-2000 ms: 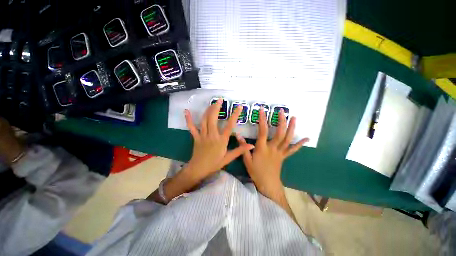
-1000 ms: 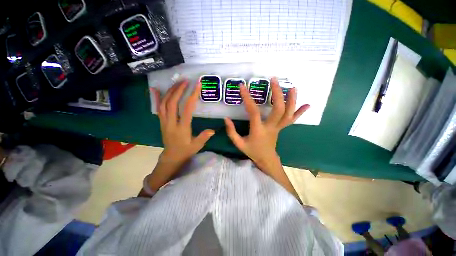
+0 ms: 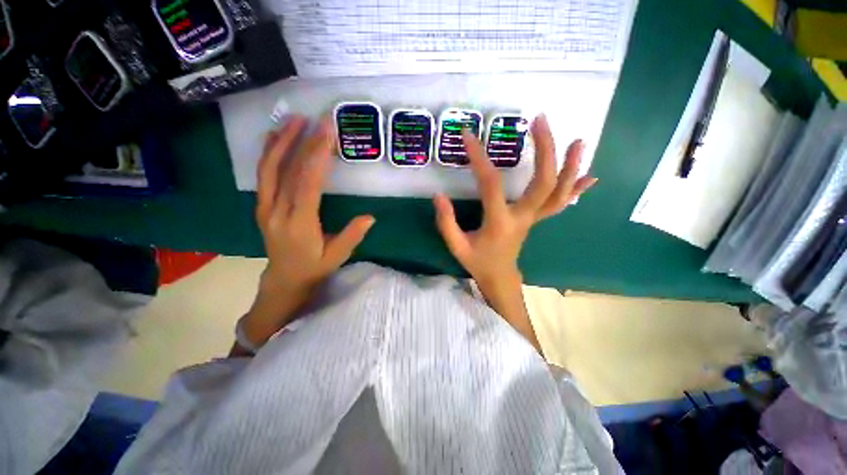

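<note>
Several strapless smartwatches (image 3: pixel 358 132) lie in a row on a white pad (image 3: pixel 409 183), their dark screens showing green and white text lines, some with red and green marks. My left hand (image 3: pixel 299 204) is spread over the pad just left of the row, holding nothing. My right hand (image 3: pixel 506 209) is spread below and right of the row, with a fingertip at the third watch (image 3: pixel 459 139); whether it touches the screen I cannot tell. A small white tag (image 3: pixel 280 110) lies at the pad's upper left.
A black blister tray (image 3: pixel 263 54) with lit watches is at upper left. A printed form (image 3: pixel 455 37) lies beyond the row. A pen (image 3: pixel 706 111) lies on note paper (image 3: pixel 710 176) at right, beside plastic sleeves (image 3: pixel 789 199). Other people's sleeves show at both sides.
The view has shifted, and the row appears higher and further left. My left hand has moved off the watches to their left. My right fingers have shifted across the right-hand watches.
</note>
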